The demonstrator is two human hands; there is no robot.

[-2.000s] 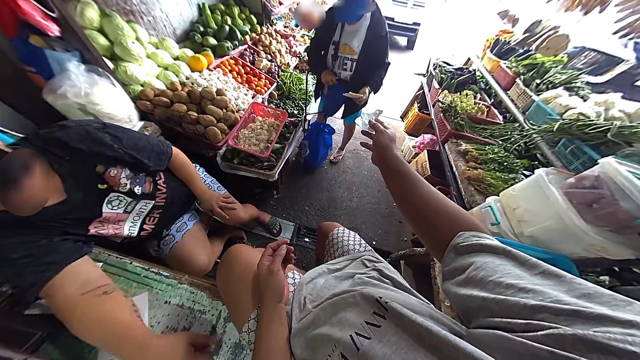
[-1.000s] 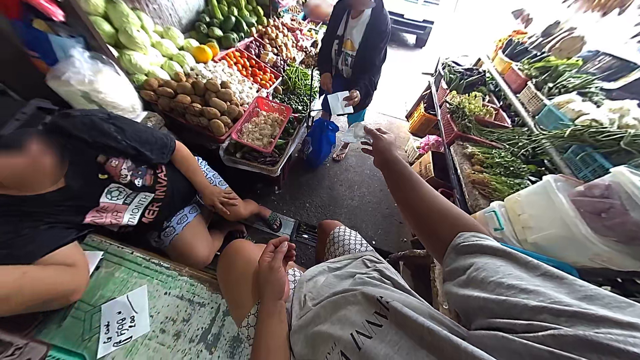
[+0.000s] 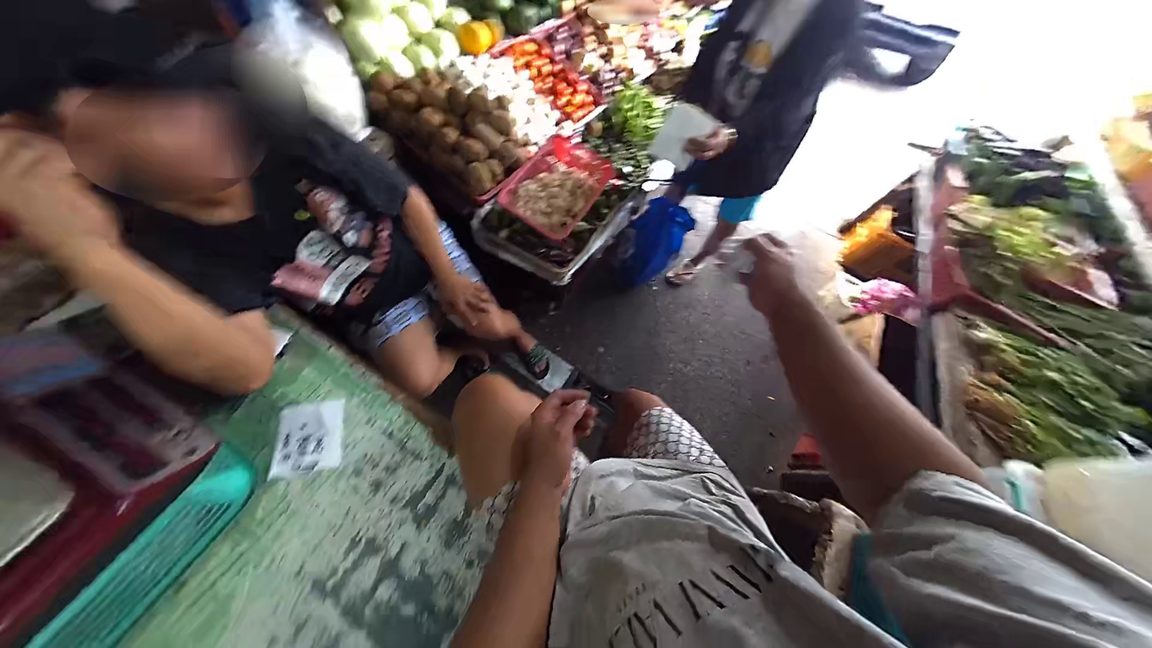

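Note:
My right hand is stretched out over the walkway, its fingers curled at a thin translucent plastic bag; blur hides the exact grip. My left hand rests with curled fingers over my thigh, and whether something small lies in it I cannot tell. Beyond my right hand stands a person in a dark jacket, with a white sheet in one hand and a blue plastic bag hanging low. A seated person in a black T-shirt is at the left.
A worn green tabletop at lower left bears a handwritten paper and a teal plastic basket. Potatoes, tomatoes and a red basket stand ahead. Leafy greens fill a stall at right.
The view has swung left and down, with more of the green table showing. The seated person's arm is now raised near the head. My right arm stays stretched out.

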